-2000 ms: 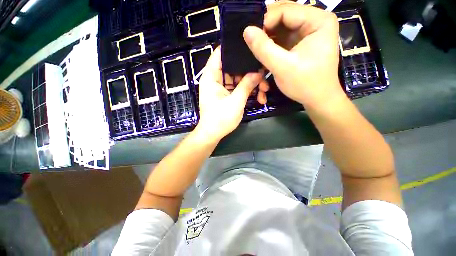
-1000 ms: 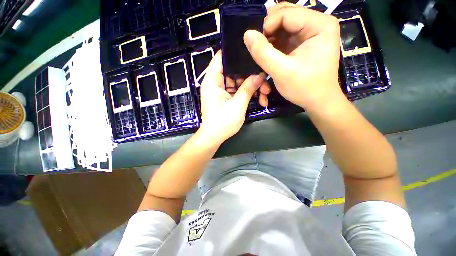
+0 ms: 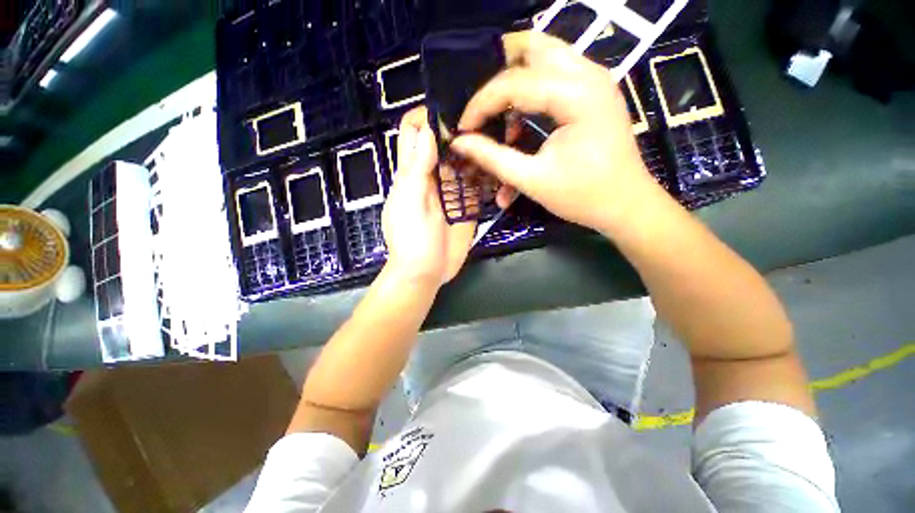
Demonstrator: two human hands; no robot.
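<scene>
My left hand (image 3: pixel 416 215) holds a dark handset front housing (image 3: pixel 464 70) from below and its left side, above the tray. The housing has a glossy dark upper part and a keypad grid of openings at its lower end. My right hand (image 3: pixel 552 140) is over the housing, thumb and forefinger pinched together at its middle; whether a thin piece is between the fingertips cannot be told. The black blister tray (image 3: pixel 346 266) below holds several keypad parts with cream-gold display frames (image 3: pixel 686 85).
A white sticker sheet lattice (image 3: pixel 627 22) lies across the tray's top right. At left are a spare sticker sheet (image 3: pixel 107 261), piled waste lattice (image 3: pixel 191 240) and a desk fan (image 3: pixel 30 248). A black bag (image 3: pixel 838 40) lies at right. A brown cardboard box (image 3: pixel 186 431) is on the floor.
My right fingertips have moved down and left from the housing's upper right to its middle. The housing has shifted slightly left and down, its keypad grid now showing. More of the white lattice shows.
</scene>
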